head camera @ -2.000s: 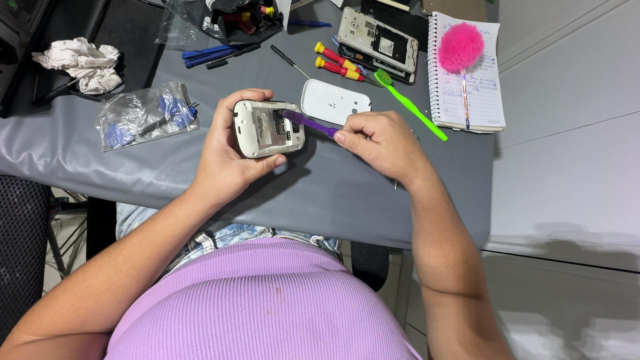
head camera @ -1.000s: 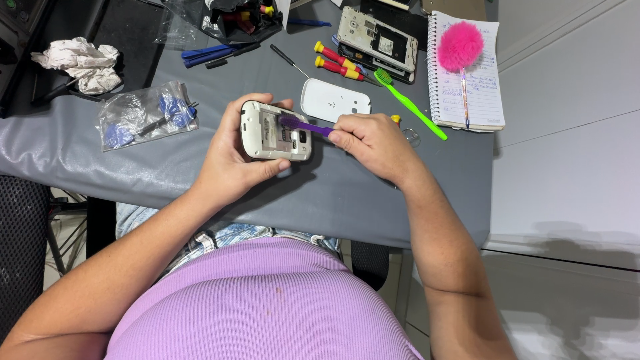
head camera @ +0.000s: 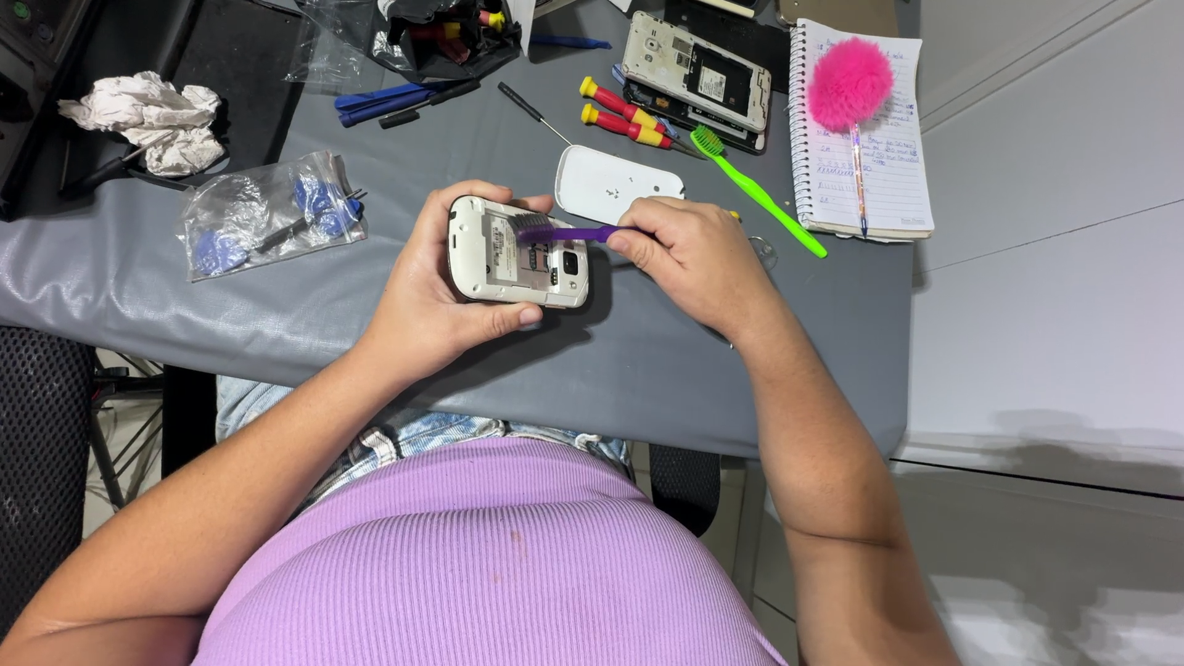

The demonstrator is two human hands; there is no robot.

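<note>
My left hand [head camera: 444, 287] grips a white smartphone [head camera: 474, 268] by its left end, above the table, with the phone's open back and battery bay facing up. In my right hand [head camera: 694, 259] is a purple toothbrush [head camera: 583, 234], its bristles at the battery bay near the label. Just beyond the phone lies a white phone back cover [head camera: 615, 180], and a small black screwdriver [head camera: 529, 106] rests behind it. A green toothbrush [head camera: 763, 194] lies to the right, close to red and yellow screwdrivers [head camera: 622, 125].
A second opened phone [head camera: 680, 69] lies at the back beside a spiral notebook [head camera: 897, 176] with a pink pompom pen [head camera: 851, 88]. To the left are a clear bag [head camera: 277, 222] with blue picks, crumpled paper [head camera: 157, 116], blue pry tools [head camera: 384, 100] and a black bag [head camera: 444, 51].
The phone has shifted slightly right and turned a little in my left hand since the first frame. The purple toothbrush's head has moved left within the phone's back.
</note>
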